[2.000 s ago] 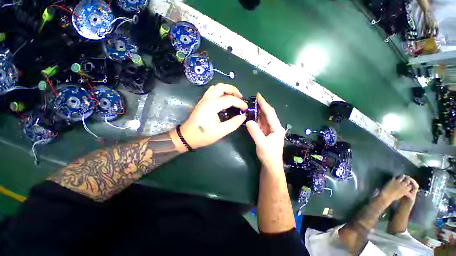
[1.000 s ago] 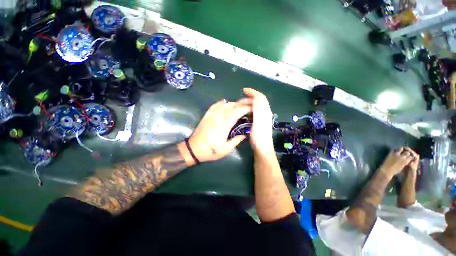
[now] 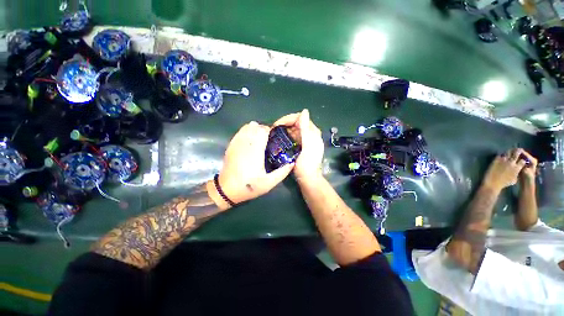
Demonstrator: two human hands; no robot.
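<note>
A black housing [image 3: 281,148] is held between both my hands over the dark green bench. Its dark, ribbed inner side shows with small shiny spots; its outer wall is mostly hidden by the palms. My left hand [image 3: 248,159] is wrapped around its left and lower side. My right hand [image 3: 309,145] is cupped around its right and upper side. The fingertips of both hands meet near its top. I cannot tell whether a circuit board is in it.
A large pile of unfinished units with blue circuit boards [image 3: 83,170] lies at left. A smaller pile [image 3: 386,184] lies at right. A black block-like part [image 3: 394,91] stands at the pale rail [image 3: 278,63]. Another person's hands [image 3: 512,166] are at far right.
The flattened right hand has curled around the housing, and the housing now shows its dark inner side between the palms. The view has turned, so the piles sit differently in the picture.
</note>
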